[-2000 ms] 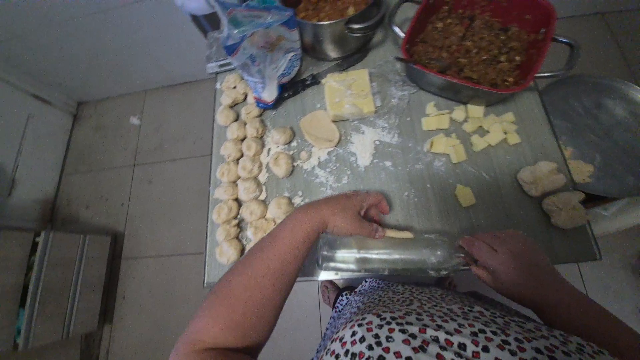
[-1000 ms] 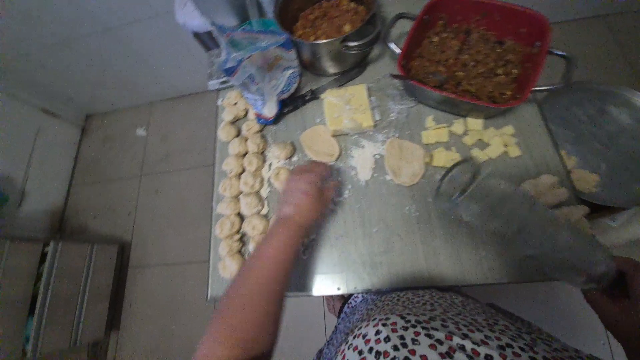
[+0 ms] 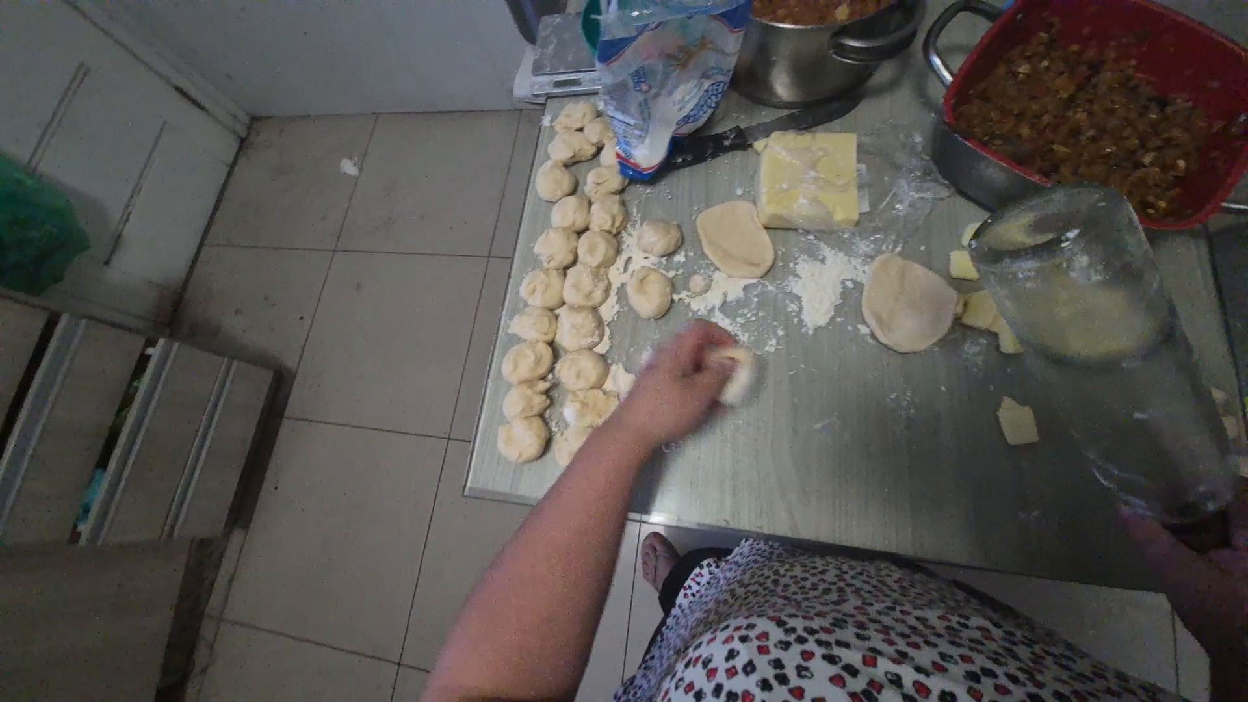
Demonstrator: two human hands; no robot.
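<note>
My left hand [image 3: 685, 378], a little blurred, holds a small dough ball [image 3: 737, 375] between thumb and fingers above the table. At the lower right edge, my right hand [image 3: 1185, 575] grips the near end of a clear glass bottle or jar [image 3: 1092, 331], which slants up over the table. Two flattened dough discs lie apart, one [image 3: 734, 240] beside the yellow block [image 3: 809, 180], the other [image 3: 908, 303] touching cut yellow pieces [image 3: 978, 311]. Rows of dough balls [image 3: 557, 248] line the left side, with two single balls [image 3: 649, 292] beside them and loose flour [image 3: 821, 285] nearby.
Along the back stand a kitchen scale [image 3: 565, 58], a plastic bag [image 3: 668, 73], a knife [image 3: 721, 144], a steel pot [image 3: 788, 63] and a metal pan with a red container of chopped filling [image 3: 1092, 117]. The table's front edge [image 3: 780, 534] is close to my body.
A second flattened disc has appeared near the yellow pieces. My left hand has come off the glass roller and now holds a dough ball. The glass, earlier level at the front edge, is raised at the right.
</note>
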